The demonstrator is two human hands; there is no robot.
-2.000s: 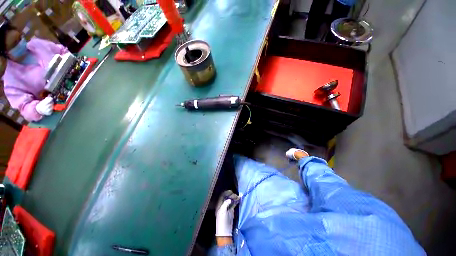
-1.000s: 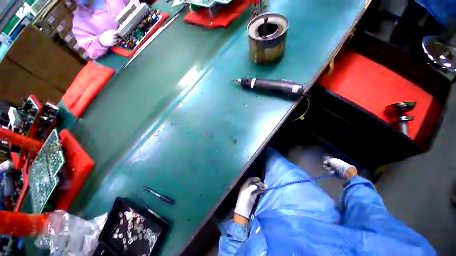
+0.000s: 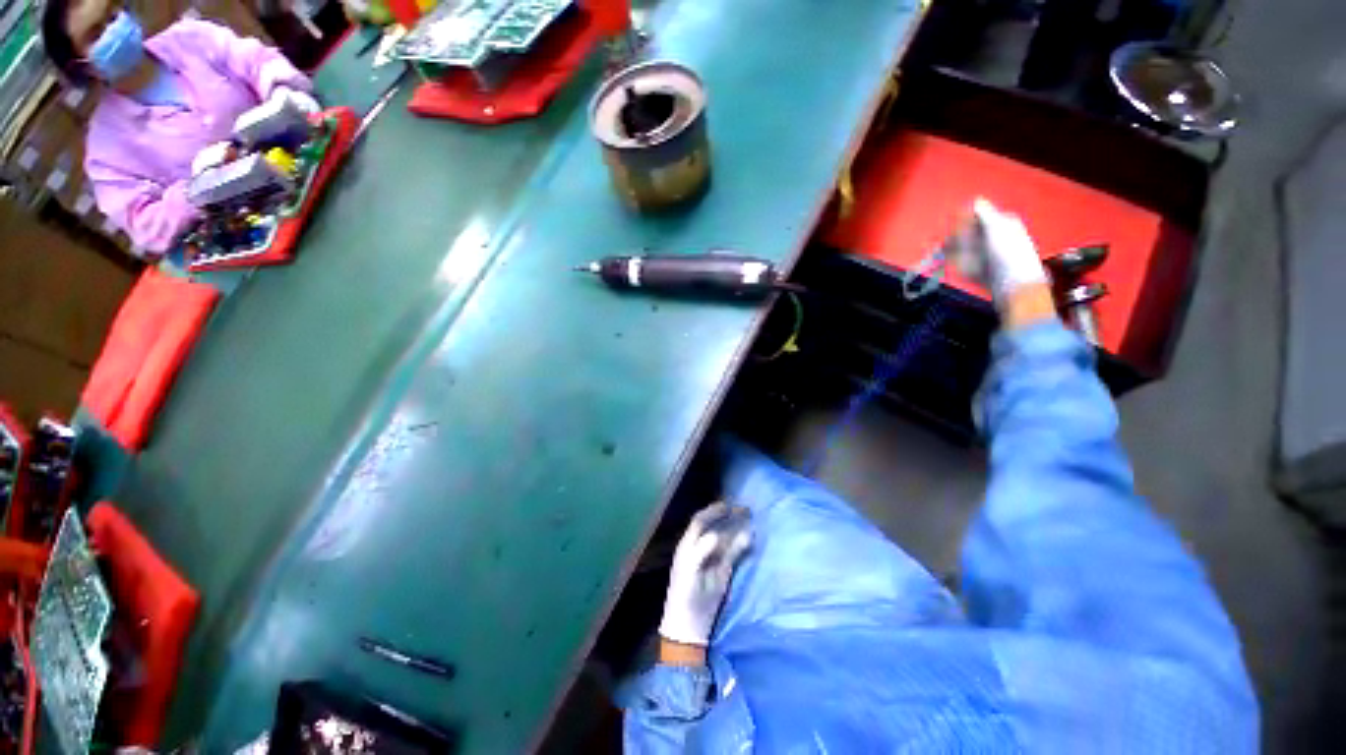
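Note:
My right hand [image 3: 1004, 254], in a white glove with greyish fingertips, is raised over the near side of the black bin. Its fingers are closed on the end of a thin blue coiled cord [image 3: 886, 369], where a pale loop shows. The cord runs down towards my lap and its lower end is hard to see. My left hand [image 3: 709, 568], also gloved, is low beside the bench edge against my blue smock, fingers curled. Whether it holds anything is unclear. The black electric screwdriver [image 3: 687, 275] lies on the green bench, tip pointing left.
The black bin [image 3: 945, 283] has a red lining and metal fittings [image 3: 1085, 288]. A tin can [image 3: 650, 140] stands behind the screwdriver. A pen [image 3: 406, 658] and parts tray [image 3: 332, 726] are near left. Boards on red pads and a person in pink are across the bench.
My right hand has moved up and forward from beside my lap to over the bin, drawing the cord's end with it. My left hand has stayed low by the bench edge. The view has shifted.

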